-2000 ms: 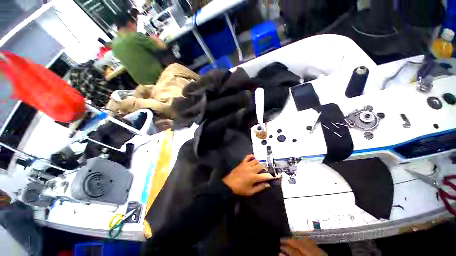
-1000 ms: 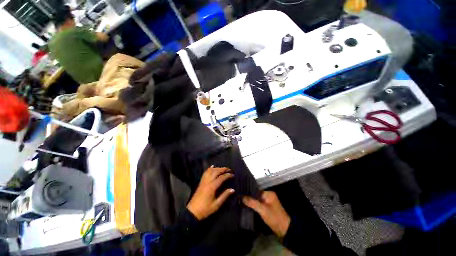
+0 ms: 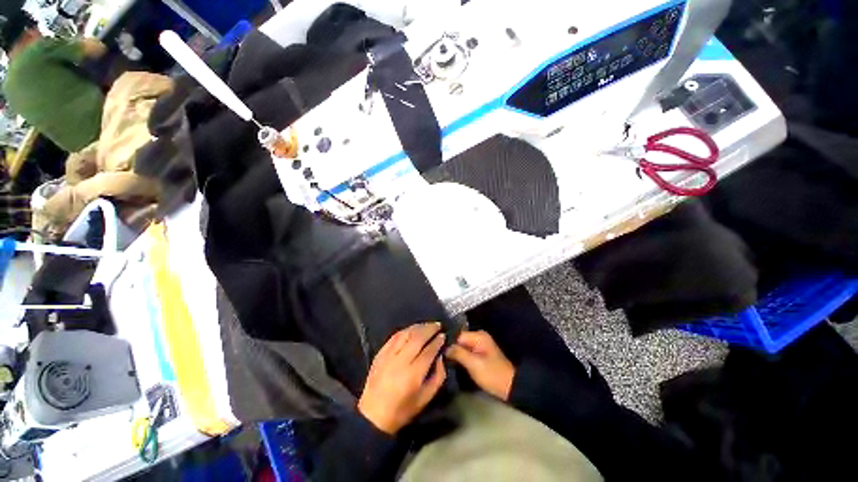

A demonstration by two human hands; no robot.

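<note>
The dark garment panel (image 3: 357, 292) runs from the needle area (image 3: 374, 218) down over the table's front edge to my hands. My left hand (image 3: 405, 374) is closed on the panel's lower edge, its fingertips close to the right hand's. My right hand (image 3: 482, 362) pinches the same edge between thumb and fingers. The bulky part of the garment (image 3: 249, 160) lies left of and behind the needle. A small curved cut piece (image 3: 513, 184) lies flat right of the needle. A dark fabric strip (image 3: 406, 99) with bright slivers hangs over the white machine head.
Red-handled scissors (image 3: 679, 160) lie at the table's right end. Yellow and green snips (image 3: 146, 435) lie by the grey motor housing (image 3: 77, 378) at left. A blue crate (image 3: 767, 315) holding dark cloth stands below right. A tan pile (image 3: 122, 141) and a person in green (image 3: 52, 92) are upper left.
The view has tilted down and moved closer to the table edge. My hands, first at the needle and table edge, are now together at the panel's lower edge, fingertips nearer each other.
</note>
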